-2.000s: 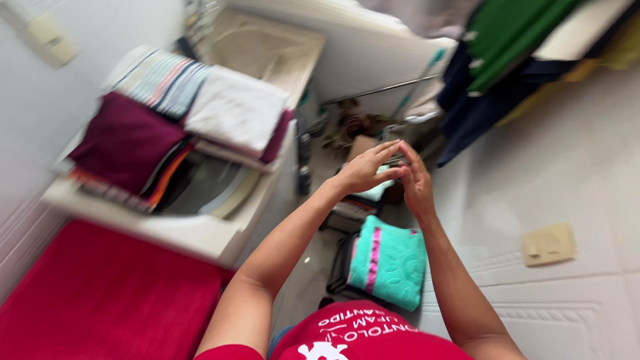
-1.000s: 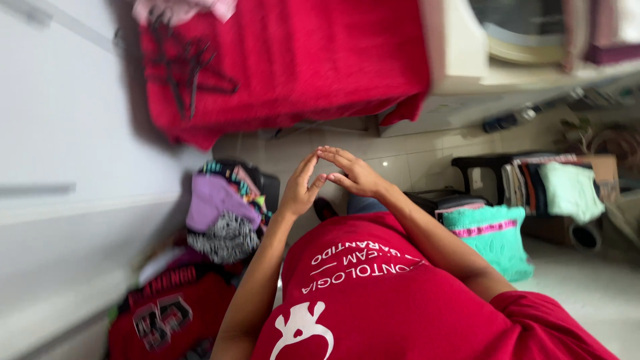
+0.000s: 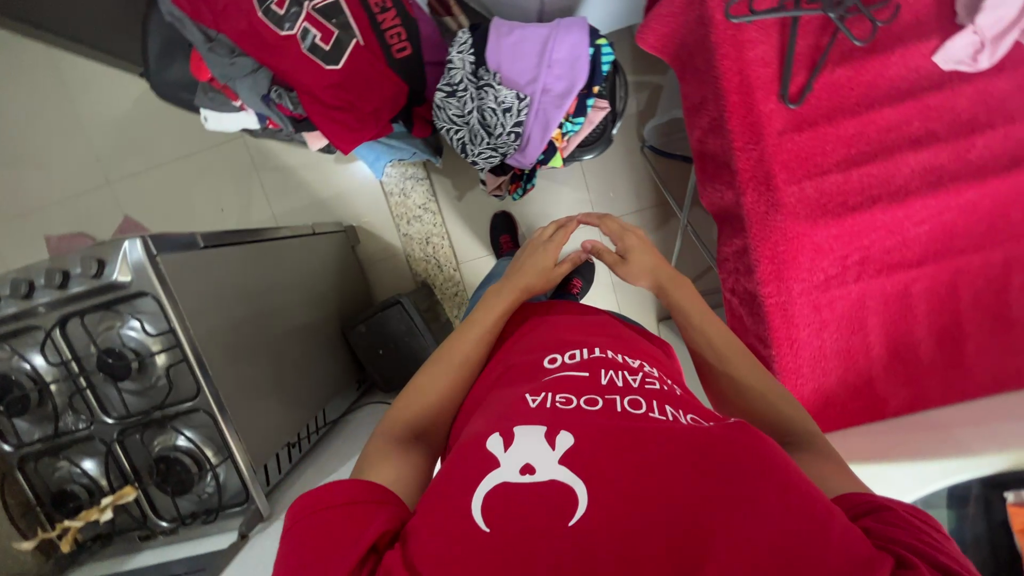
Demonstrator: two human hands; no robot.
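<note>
My left hand (image 3: 546, 258) and my right hand (image 3: 626, 250) meet in front of my red T-shirt (image 3: 608, 480), fingertips and thumbs touching around a gap. Neither one holds anything. Below them, on the tiled floor, are my dark shoes (image 3: 504, 234). Beyond the hands lies a heap of clothes with a purple garment (image 3: 538, 76) and a black-and-white leaf-print garment (image 3: 480, 104). Beside that heap, a red and black jersey (image 3: 352, 72) lies over other clothes.
At the left stands a gas stove (image 3: 136, 384) with metal grates, a dark box-like object (image 3: 396, 340) by its side. A red cloth (image 3: 864, 208) covers a surface at the right, with dark hangers (image 3: 808, 40) and a pink cloth (image 3: 980, 40) on it. A granite strip (image 3: 424, 232) crosses the floor.
The view has swung round a lot, bringing the stove into sight; the turquoise towel and the folded stacks seen earlier are out of view. My hands stay fingertip to fingertip.
</note>
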